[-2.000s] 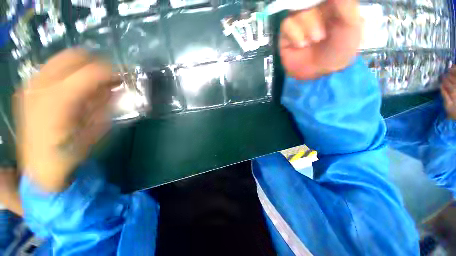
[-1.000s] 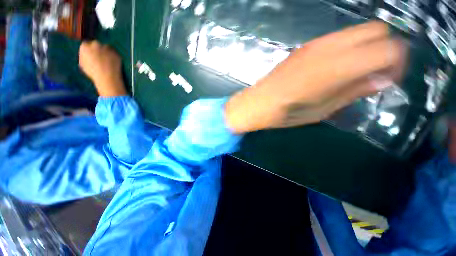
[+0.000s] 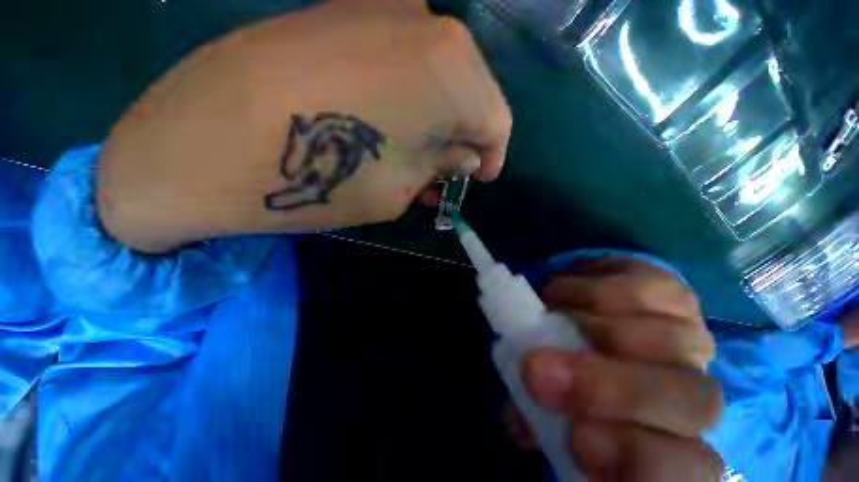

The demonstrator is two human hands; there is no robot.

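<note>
My left hand [image 3: 377, 132], with a dark mark on its back, comes in from the left. Its fingertips pinch a small clear and green electronic module [image 3: 451, 201], held above the bench edge. My right hand [image 3: 631, 367] is wrapped around a white glue bottle [image 3: 527, 325], lower right of centre. The bottle points up and left, and its thin green needle tip [image 3: 459, 222] is at the module's lower end. I cannot tell whether they touch or whether any liquid comes out. The inner fingers of my left hand are hidden.
A shiny clear blister tray [image 3: 692, 113] lies on the dark green bench [image 3: 556, 122] at upper right. A single module [image 3: 840, 139] is at the right edge. A filled tray [image 3: 801, 273] is lower right. Part of another person's hand [image 3: 850, 327] shows at the right rim.
My hands, apart over the trays two seconds ago, are now close together at the bench's near edge. The module and the bottle now show clearly in them. The view has turned and the trays sit upper right.
</note>
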